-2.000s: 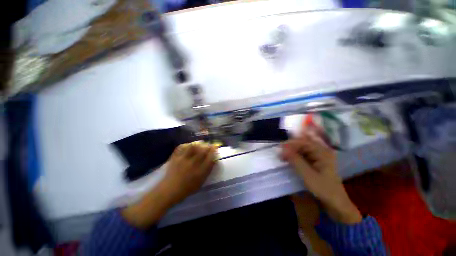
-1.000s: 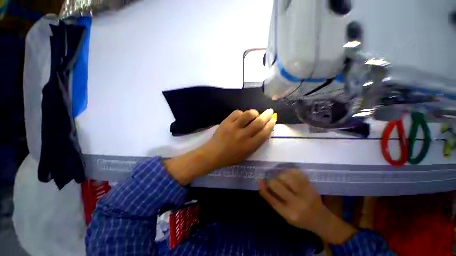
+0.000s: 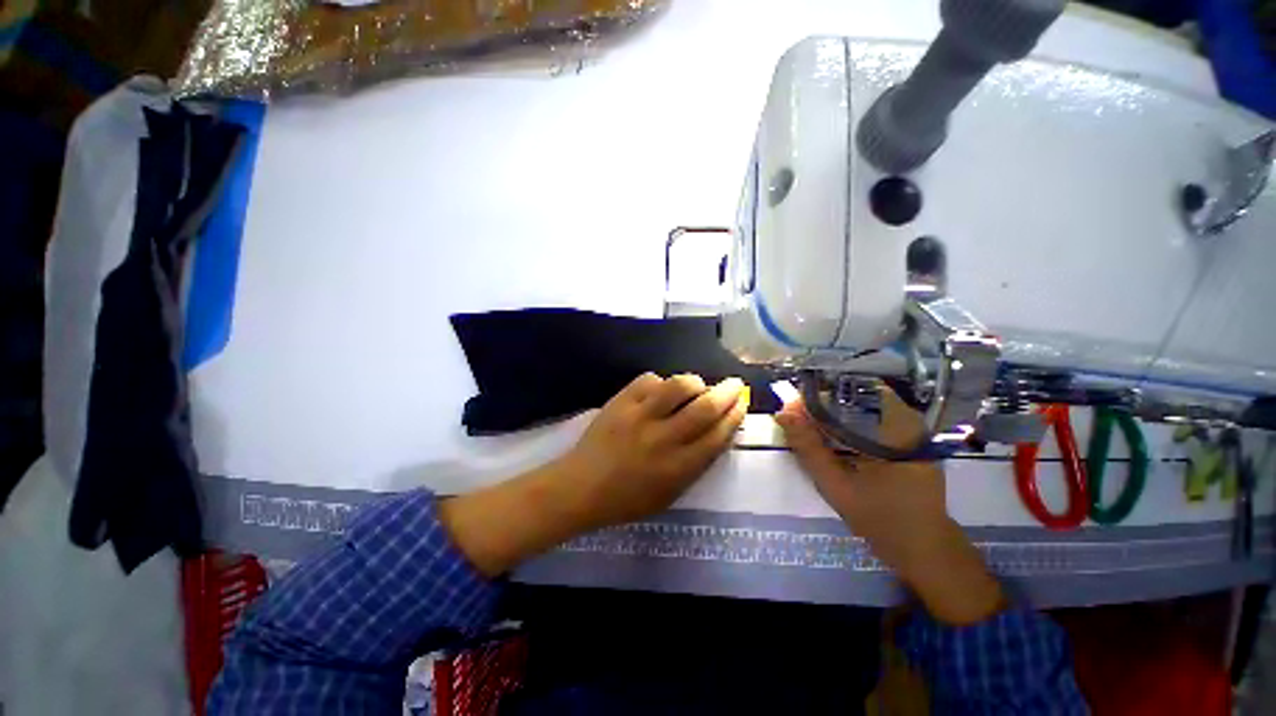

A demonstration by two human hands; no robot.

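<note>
A black collar piece (image 3: 560,361) lies flat on the white table, its slanted end to the left and its right part under the sewing machine head (image 3: 812,210). My left hand (image 3: 669,434) rests on its near edge, with a small yellow bit (image 3: 745,397) at the fingertips. My right hand (image 3: 875,476) is just right of it, partly behind the curved metal guard (image 3: 875,445), with a small pale label (image 3: 787,392) at its fingertips. The needle and presser foot are hidden by the head and the hands.
Scissors with red and green loops (image 3: 1052,469) lie right of my right hand, beside yellow-green pieces (image 3: 1206,469). Dark cut pieces (image 3: 133,336) hang at the left edge over white cloth. A ruler strip (image 3: 560,537) runs along the near edge. Red baskets (image 3: 476,677) are below.
My right hand has moved up from the table's near edge to the needle area, and a pale label now shows at its fingertips. My left hand stays on the collar piece.
</note>
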